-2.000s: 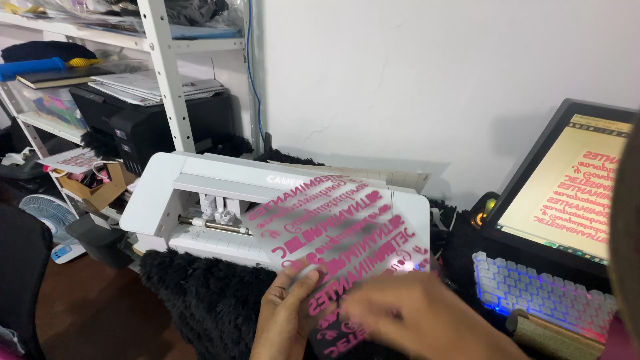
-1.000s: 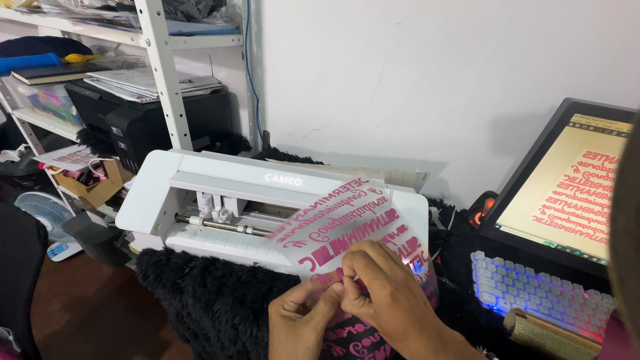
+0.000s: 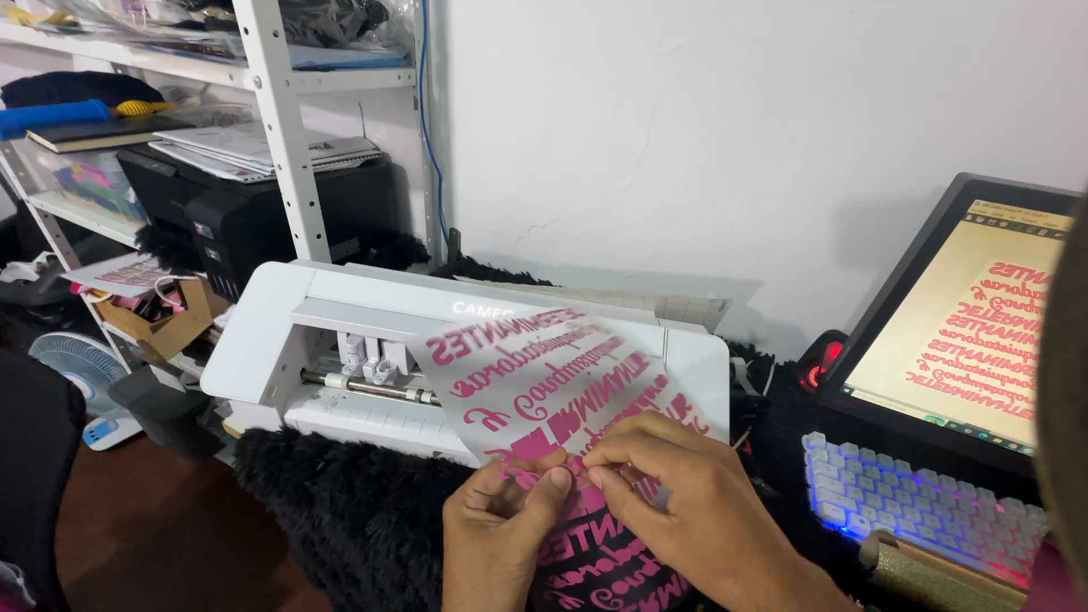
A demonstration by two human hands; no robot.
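A clear sheet with mirrored pink vinyl lettering (image 3: 544, 382) is between my hands, above the front of a white cutting plotter. My left hand (image 3: 510, 518) pinches the sheet between thumb and fingers near its middle. Close beside it, my right hand (image 3: 671, 493) has thumb and index fingertips together at a pink piece of the vinyl. The two hands' fingertips nearly touch. Below them, the lower part of the sheet shows pink letters against a black background. The white cutting plotter (image 3: 263, 331) stands behind the sheet, its roller and carriage visible.
Black shaggy fabric (image 3: 340, 510) lies in front of the plotter. At right are a lit keyboard (image 3: 918, 501), a mouse (image 3: 820, 361) glowing red and a monitor (image 3: 960, 314) showing mirrored lettering. A white metal shelf (image 3: 285, 144), a black printer (image 3: 246, 221) and a fan (image 3: 81, 374) are at left.
My right hand was blurred over the sheet's lower part two seconds ago; now its fingertips are beside my left thumb. The sheet has tilted, its upper corner now farther left over the plotter.
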